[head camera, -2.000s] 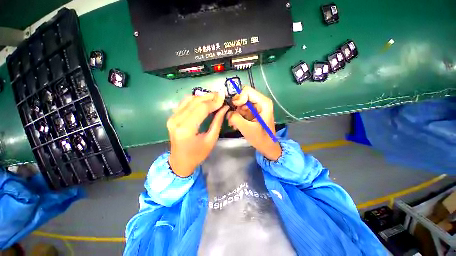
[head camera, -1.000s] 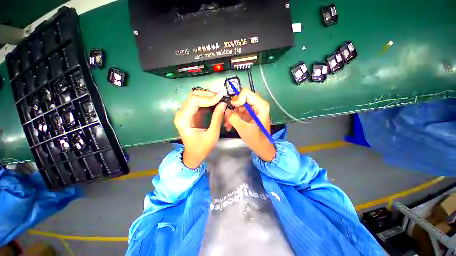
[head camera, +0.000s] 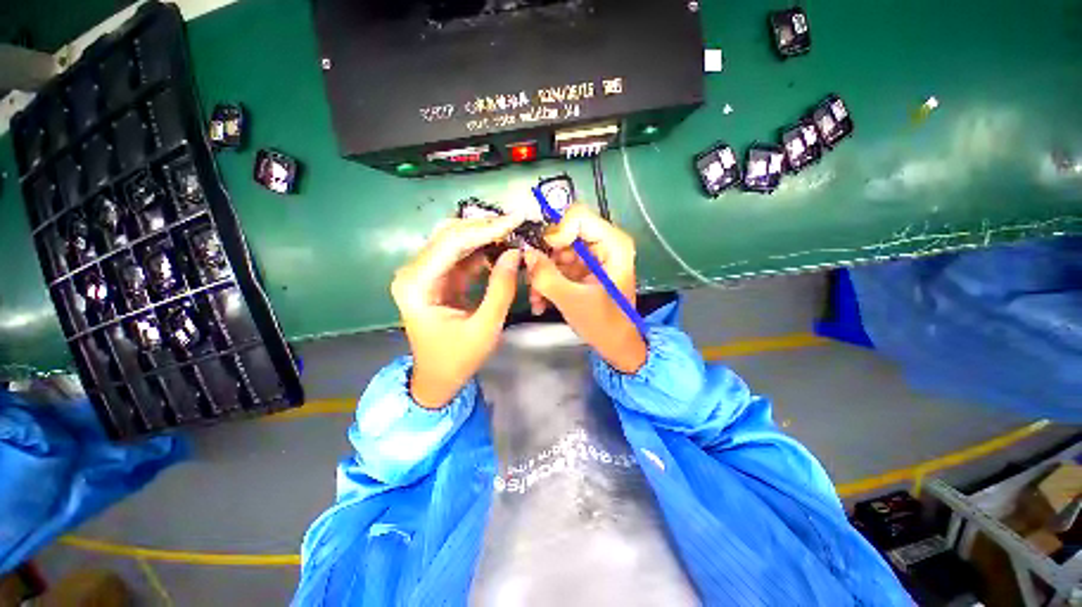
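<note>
My left hand (head camera: 449, 296) and my right hand (head camera: 590, 279) meet in front of the test box. Together their fingertips hold a small dark electronic unit (head camera: 528, 237), mostly hidden by the fingers. A slim blue hand tool (head camera: 611, 288) lies across my right hand, its tip pointing up and left towards the box. A square frame with a pale face (head camera: 555, 192) lies on the bench just beyond my right fingers. Another pale and dark square piece (head camera: 478, 210) shows beyond my left fingers, partly covered.
The black test box (head camera: 522, 89) with a red switch (head camera: 523, 153) stands ahead. A black component tray (head camera: 226, 337), partly filled, lies left, with two loose units (head camera: 277, 171) beside it. Several units (head camera: 801, 145) lie right. A pale cable (head camera: 647, 219) curves to the bench edge.
The held unit and my fingertips have shifted slightly left and the unit has turned. The square frame beyond my right fingers is more uncovered. The view has moved slightly.
</note>
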